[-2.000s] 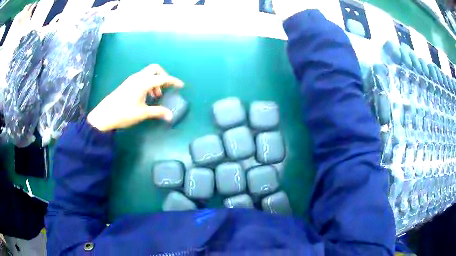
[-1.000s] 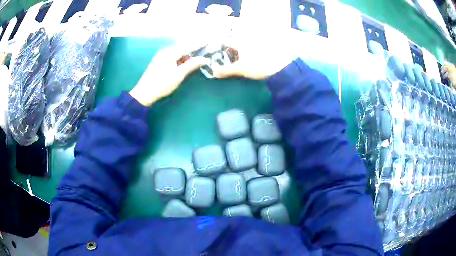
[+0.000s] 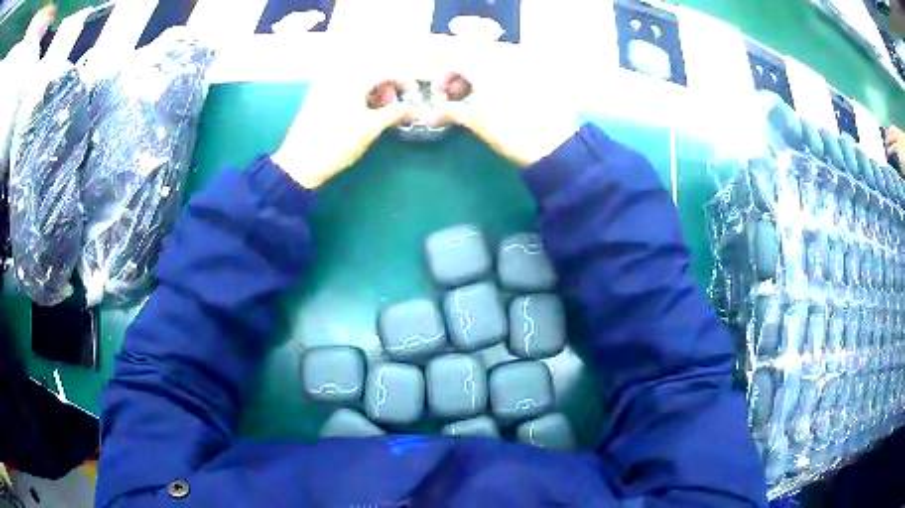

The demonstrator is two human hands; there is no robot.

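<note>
A charging case is held between both hands near the far edge of the green mat. It looks open, with pale shiny parts inside; earbuds cannot be made out. My left hand grips its left side and my right hand its right side. Both hands are overexposed and partly blurred. Several closed grey-blue cases lie loose on the mat between my forearms; the nearest are partly cut off by my jacket.
White boxes with dark inserts stand along the far side. Crinkled clear bags lie at left above a flat black object. A clear blister tray holding many cases is at right. Another person's hand shows at the right edge.
My left hand has moved from the left of the mat to the far middle with a case. My right hand has come back from the far side and joined it on the case, which now looks open.
</note>
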